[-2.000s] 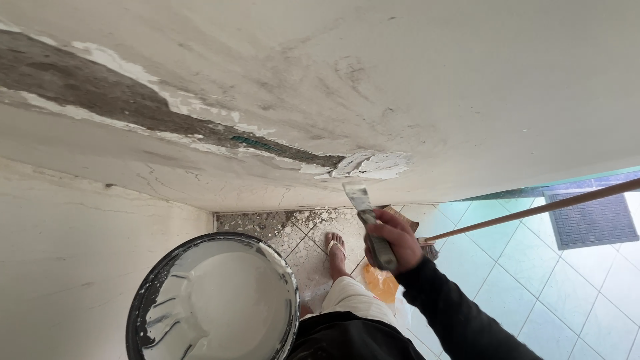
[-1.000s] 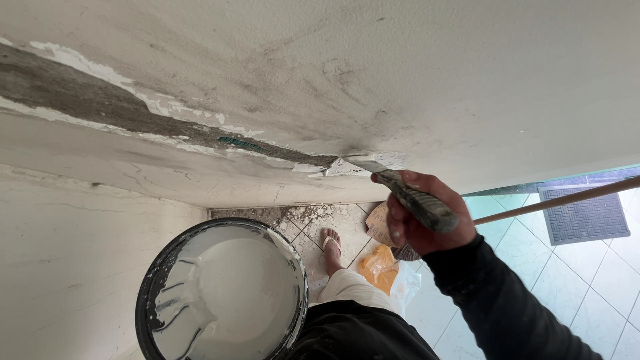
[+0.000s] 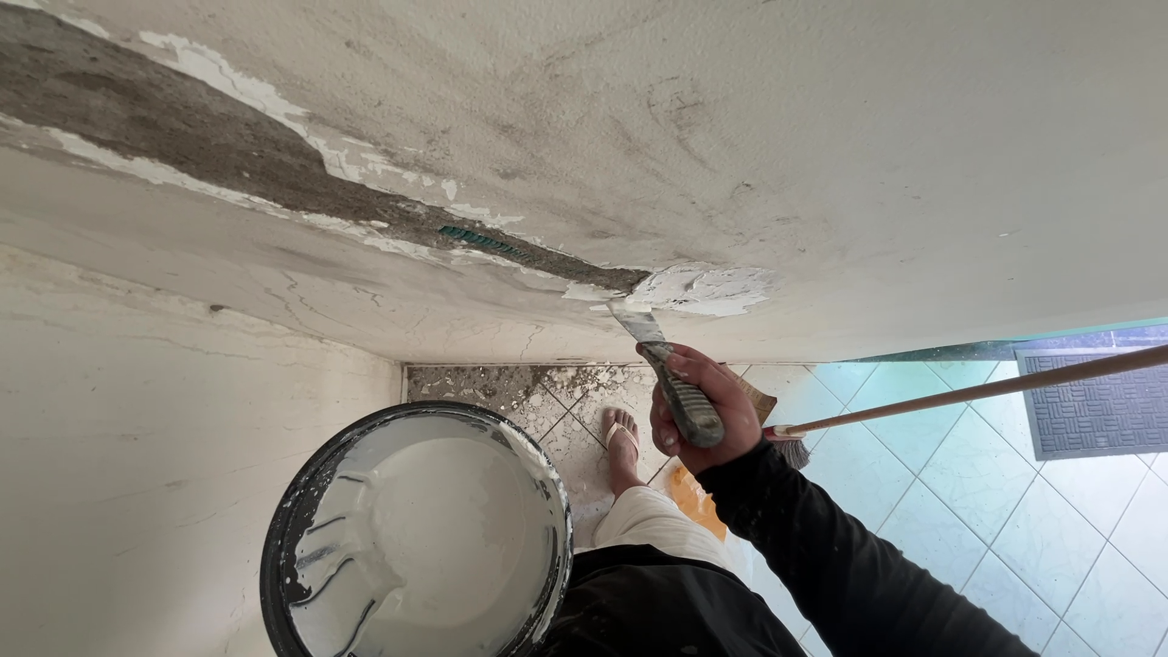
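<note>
My right hand (image 3: 707, 406) grips the dark handle of a putty knife (image 3: 639, 321). The blade lies at the wall beside a patch of wet white filler (image 3: 707, 287), at the narrow end of a long chipped channel (image 3: 219, 146). Grey base material shows in that channel, with a short piece of green ribbed material (image 3: 484, 242) in it. At the lower left, a black bucket (image 3: 278, 547) holds smooth off-white filler, with streaks on its inner side. My left hand is not in view; what holds the bucket is hidden.
Plaster debris (image 3: 557, 383) lies on the tiled floor near my sandalled foot (image 3: 620, 429). A broom (image 3: 967, 392) slants across the right side, its head by an orange plastic bag (image 3: 693, 497). Farther right is a grey doormat (image 3: 1095, 406). A side wall (image 3: 137, 456) stands at the left.
My right hand with the putty knife has moved back left from its place a second ago. The blade, then over the filler patch, now lies at the patch's left lower edge.
</note>
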